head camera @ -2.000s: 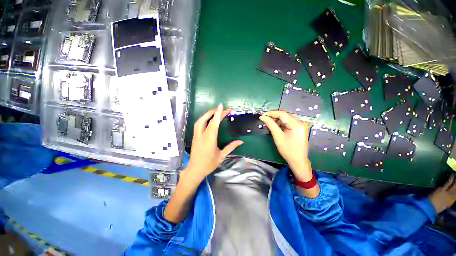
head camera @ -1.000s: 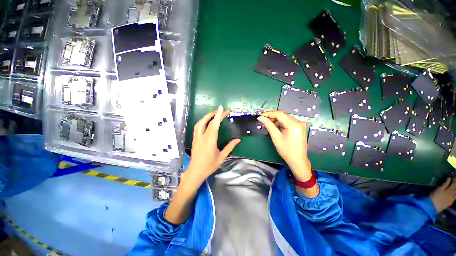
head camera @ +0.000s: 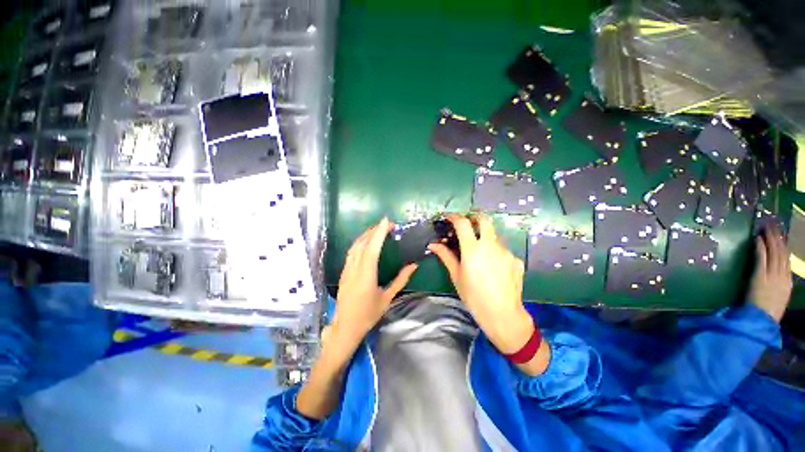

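A small board with black film (head camera: 410,240) lies on the green mat between my hands. Its upper edge shows small light spots. My left hand (head camera: 364,272) is at its left side, the index fingertip at the upper left corner and the thumb apart below. My right hand (head camera: 484,269) covers the board's right part, with fingers and thumb pinched on it; a small dark bit shows at the fingertips. A white sticker sheet (head camera: 256,216) with two black rectangles lies on the clear tray to the left.
The clear blister tray (head camera: 104,243) holds silvery boards; a second tray (head camera: 44,146) is farther left. Many film-covered boards (head camera: 505,192) spread over the green mat (head camera: 397,79) at right. Tan sheets in plastic (head camera: 671,66) lie upper right. Another person's hand (head camera: 772,269) rests at the right edge.
The view has shifted, so bench items sit lower and further left. My right hand has moved inward over the board, its fingers more curled. The other person's hand has moved up onto the mat edge.
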